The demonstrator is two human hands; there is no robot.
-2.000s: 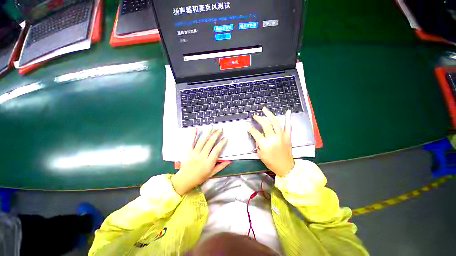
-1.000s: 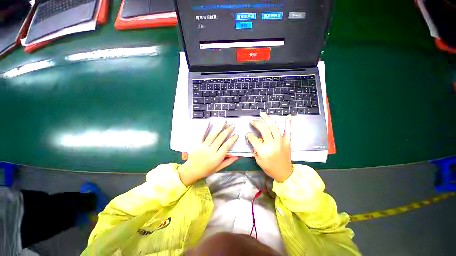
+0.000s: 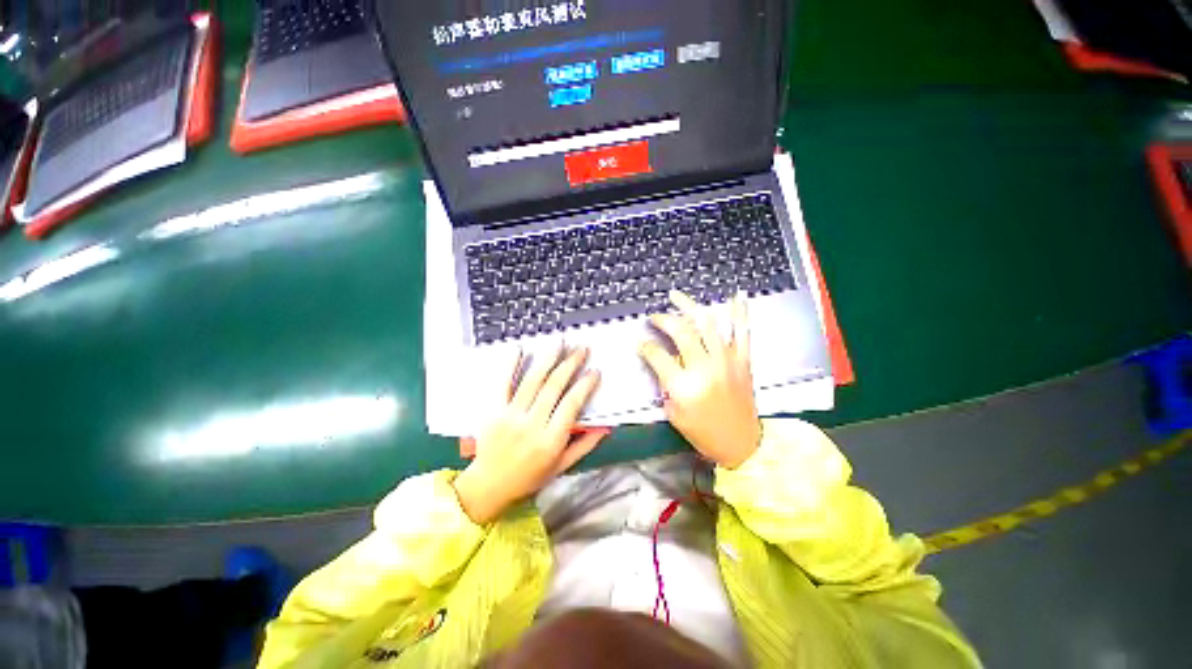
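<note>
An open grey laptop (image 3: 628,209) stands in front of me, its dark screen (image 3: 588,111) showing blue buttons, a white bar and a red button. It rests on a white sheet (image 3: 446,379) over a red pad (image 3: 829,327). My left hand (image 3: 526,431) lies on the left palm rest, fingers spread, holding nothing. My right hand (image 3: 706,382) lies right of it, fingers spread over the touchpad area and the keyboard's lower edge, holding nothing visible. A thin red cable (image 3: 658,555) hangs down over my lap; its upper end is hidden near my right sleeve.
More open laptops on red pads stand at the upper left (image 3: 111,111) and top (image 3: 307,59). Others show at the right edge of the green bench (image 3: 967,248). Blue stools and a yellow floor line (image 3: 1059,503) lie beyond the bench. A person's dark-clothed leg shows lower left.
The view has tilted and shifted, bringing the screen title back into the picture. Both hands remain on the laptop in nearly the same places.
</note>
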